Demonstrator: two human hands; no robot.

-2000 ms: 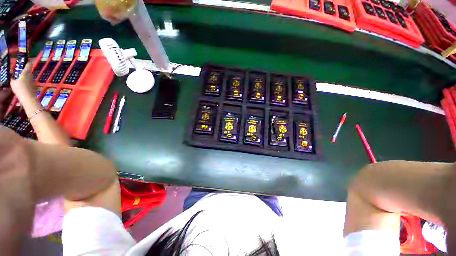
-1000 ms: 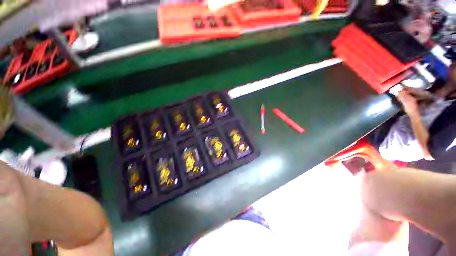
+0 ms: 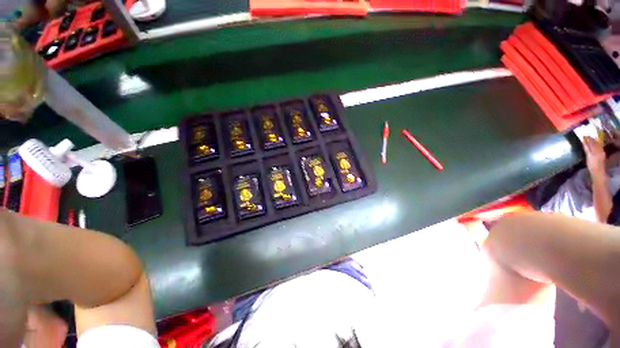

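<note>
The black tray (image 3: pixel 291 213) lies on the green bench in front of me. Its pockets, in two rows, hold closed black phones (image 3: pixel 280 187) with gold marks. A plain black slab (image 3: pixel 143 192) lies left of the tray. A thin red and white pen (image 3: pixel 385 143) and an all-red pen (image 3: pixel 423 149) lie to its right. My bent forearms and elbows fill the lower left and lower right. Neither my left hand nor my right hand is in the picture.
A white fan (image 3: pixel 96 178) stands at left, before a red tray (image 3: pixel 41 198). Another red tray (image 3: pixel 81 51) with phones is far left. Stacked red trays (image 3: pixel 547 78) with black trays (image 3: pixel 581 49) lie at right, near another person's hand (image 3: pixel 595 153). A slanted pole crosses the upper left.
The view has turned right since two seconds ago, bringing the right-hand tray stack and another person into sight. The black tray's pockets look unchanged. My hands stay out of view.
</note>
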